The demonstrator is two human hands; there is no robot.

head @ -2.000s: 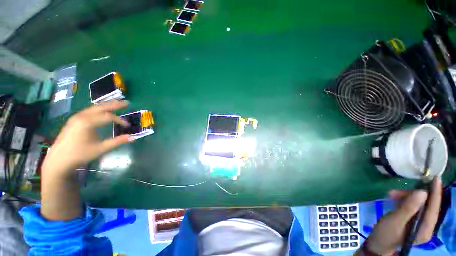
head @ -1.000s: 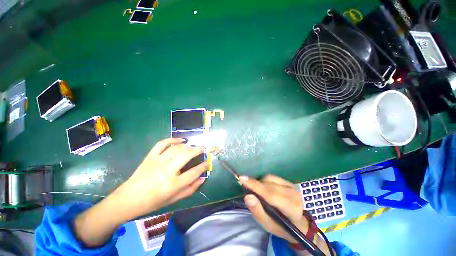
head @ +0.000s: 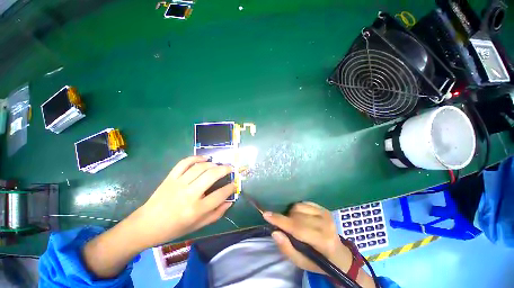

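Note:
A column of LCD display modules (head: 215,135) lies on the green mat, with gold flex tabs on its right side. My left hand (head: 183,197) rests over the lower modules, fingertips on the bottom screen, hiding part of it. My right hand (head: 304,233) holds the soldering iron (head: 309,251) like a pen. Its thin tip is at or just beside the gold flex at the bottom screen's right edge; contact cannot be told. Glare covers the middle flex. Two stacks of LCD display modules (head: 100,150) lie to the left.
At right are the fume fan (head: 372,84), a white cup-shaped container (head: 439,138) and the soldering station (head: 470,42). A solder wire reel (head: 16,209) stands at the left edge, its wire (head: 84,217) running right. A clear bag (head: 19,119) lies far left. A blue sleeve (head: 496,197) shows at right.
My left hand has come from the left stack onto the column's lower modules. My right hand has brought the iron from the white container to the bottom screen. The camera view has shifted.

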